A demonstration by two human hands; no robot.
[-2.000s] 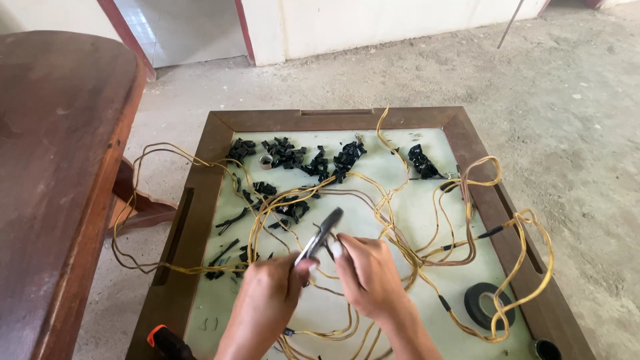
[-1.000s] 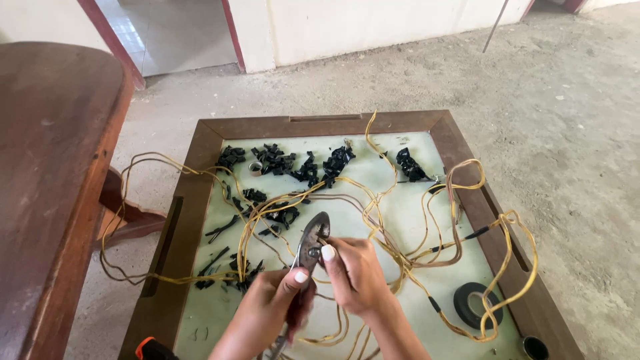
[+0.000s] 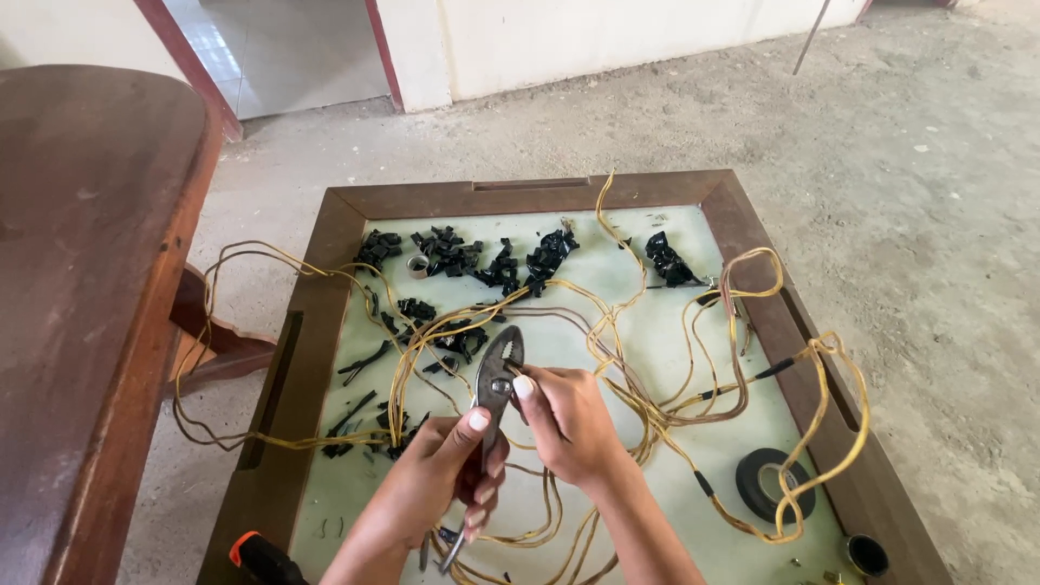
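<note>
My left hand [image 3: 459,471] is closed around the handles of slip-joint pliers [image 3: 497,382], whose jaws point up and away above the table. Between thumb and fingers, my right hand [image 3: 565,418] pinches a short wire end [image 3: 513,368] at the side of the jaws; whether the jaws grip it is unclear. Yellow and brown electrical wires [image 3: 634,390] lie looped under and around both hands, some joints wrapped in black tape [image 3: 774,368]. A roll of black electrical tape [image 3: 764,485] lies to the right, partly under a wire loop.
Scraps of black tape [image 3: 455,253] and a small empty tape core [image 3: 418,266] lie across the framed table [image 3: 536,195]. A black-and-orange handle [image 3: 264,559] is at the lower left, a small dark round container [image 3: 866,555] at the lower right. A wooden table [image 3: 97,244] stands at left.
The pliers have turned from a rightward slant to more upright, with their flat side showing. My right hand stays beside the jaws. The view has shifted slightly.
</note>
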